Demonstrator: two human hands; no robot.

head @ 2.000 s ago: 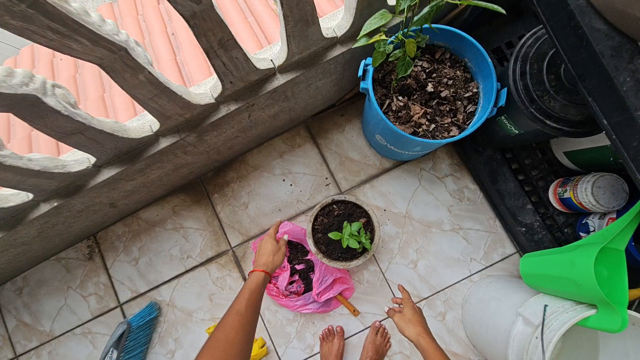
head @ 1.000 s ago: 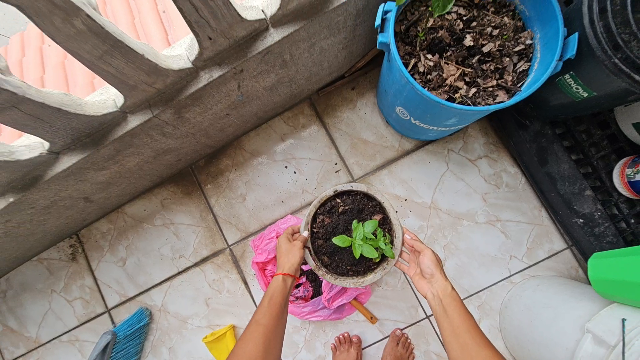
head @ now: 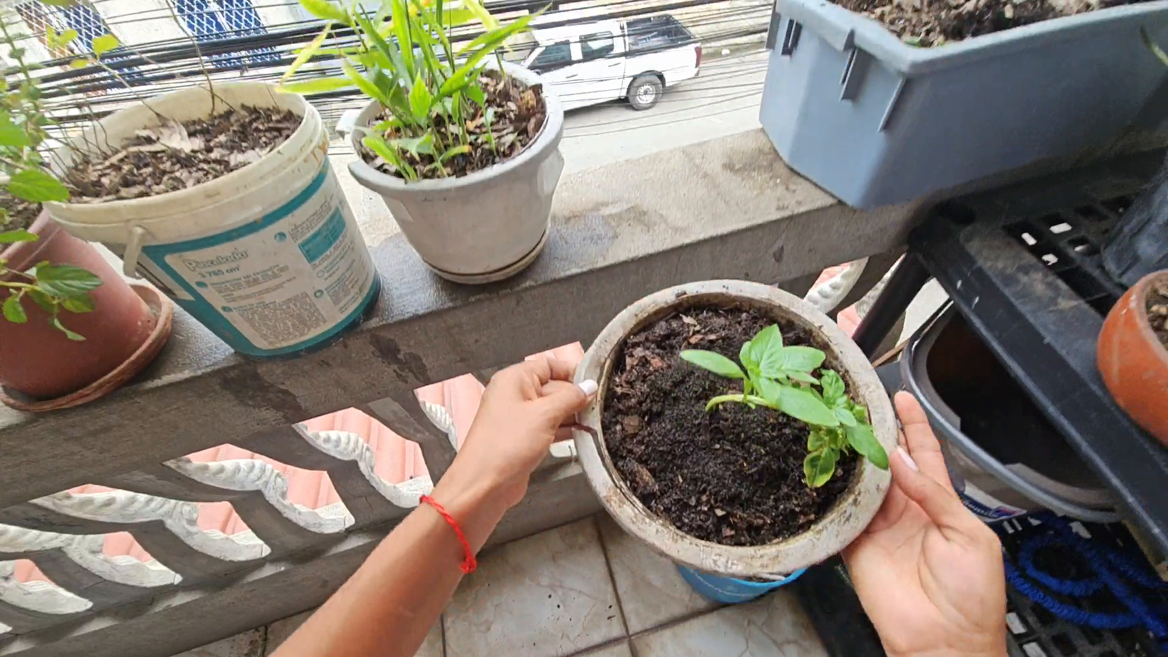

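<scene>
A round, weathered grey pot [head: 730,553] filled with dark soil [head: 703,456] is held up in the air between my two hands. A small green leafy seedling [head: 776,379] leans toward the pot's right side. My left hand [head: 525,424], with a red cord on its wrist, pinches the rim at the left. My right hand [head: 935,538] supports the pot from the lower right, fingers along its outer wall. Below the pot, part of a blue bucket [head: 739,584] shows.
On the concrete balustrade ledge [head: 657,214] stand a white plastic bucket [head: 265,265], a grey-white potted plant [head: 465,205] and a blue-grey planter box [head: 903,119]. A reddish pot [head: 73,310] is at far left. A black shelf [head: 1031,292] holds a terracotta pot [head: 1136,356] at right.
The grey pot has been lifted from the floor tiles beside the pink bag to about ledge height, in both my hands. The view has swung up to the ledge.
</scene>
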